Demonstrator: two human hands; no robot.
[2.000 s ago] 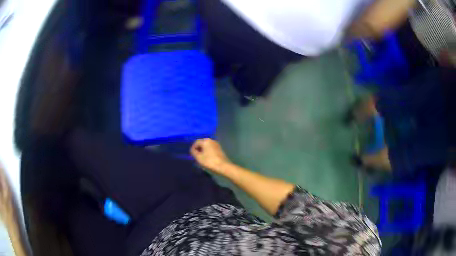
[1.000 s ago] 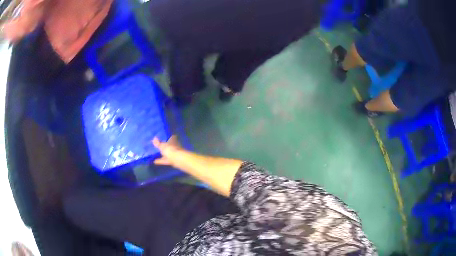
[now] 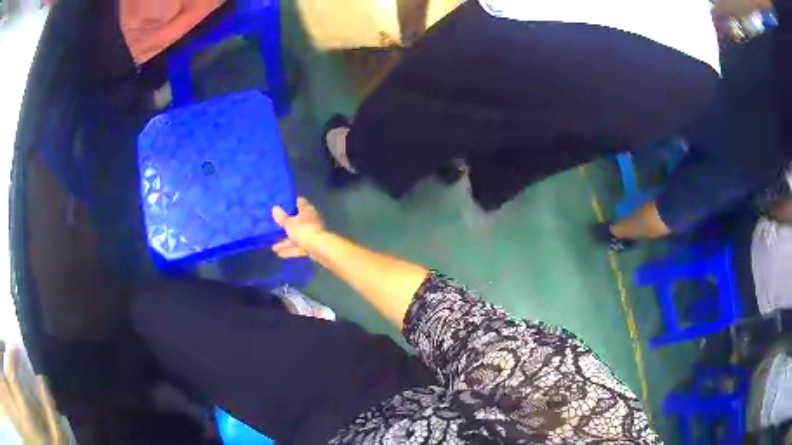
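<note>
A bright blue plastic stool (image 3: 217, 174) with a textured square seat and small centre hole stands at the left. My right hand (image 3: 300, 230) is at the seat's near right corner, fingers at its edge and gripping it. My right arm reaches up from the lower right in a black and white patterned sleeve. A blurred skin-toned shape, perhaps my left hand (image 3: 30, 400), is cut off at the lower left edge; its fingers cannot be made out.
My dark-trousered legs (image 3: 278, 356) lie below the stool. A person in dark trousers (image 3: 521, 96) walks across the green floor (image 3: 512, 261). A carton (image 3: 356, 22) is at the top. Other blue stools (image 3: 695, 291) and a seated person are at the right beyond a yellow line.
My right hand has gone from beside the stool to gripping its corner. The walking person has moved right, and a carton has come into view. The view has shifted.
</note>
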